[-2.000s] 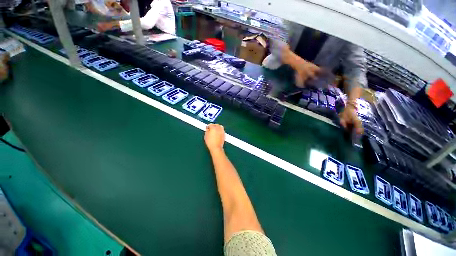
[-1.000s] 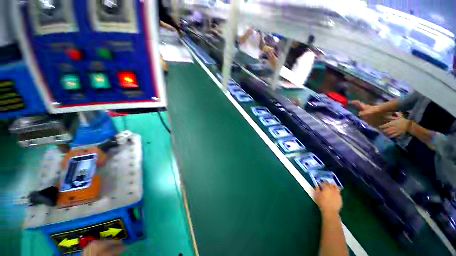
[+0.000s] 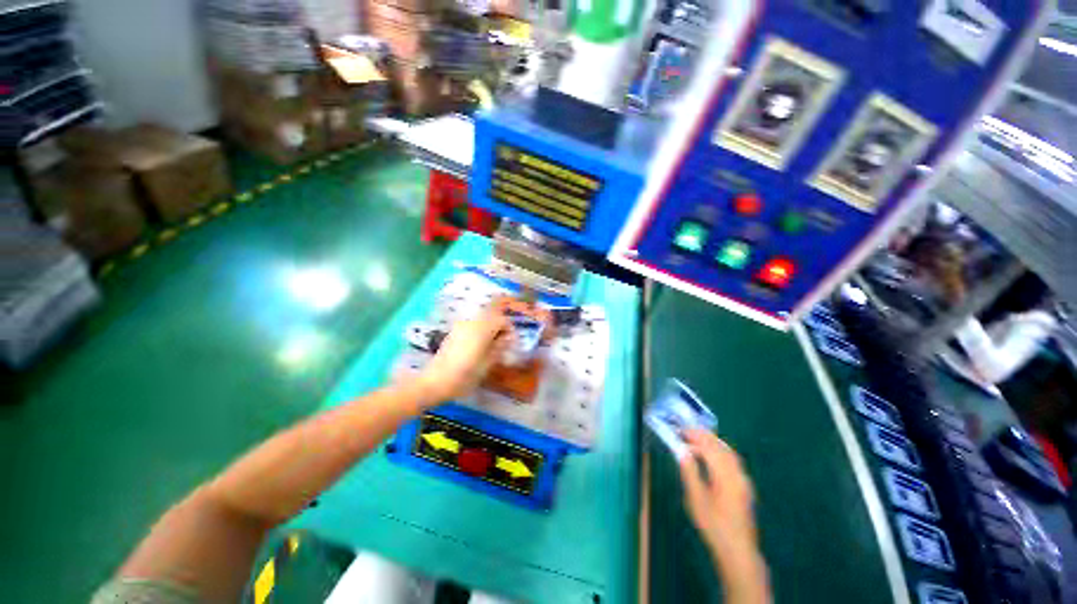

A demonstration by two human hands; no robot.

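Note:
My left hand (image 3: 478, 345) is at the nest of the heat press, its fingers on a panel (image 3: 524, 337) just over the orange-brown fixture (image 3: 515, 379). The panel is blurred and partly hidden by the fingers. My right hand (image 3: 716, 467) holds another pale-bordered panel (image 3: 679, 413) by its near end, above the conveyor's edge. The press head (image 3: 534, 262) is above and behind the nest. The perforated base plate (image 3: 570, 395) lies around the fixture. The red palm button (image 3: 475, 460) sits between yellow arrows on the blue base front.
The control box (image 3: 756, 165) hangs at upper right with green and red lights lit. The green conveyor (image 3: 768, 389) runs at right, with panels (image 3: 912, 490) rowed beyond its white line and dark housings (image 3: 986, 501) past them. Cartons (image 3: 177, 177) stand on the floor at left.
The view has swung left to the press. My right hand has come away from the panel row with a panel. My left hand has moved from the palm button up to the panel at the nest.

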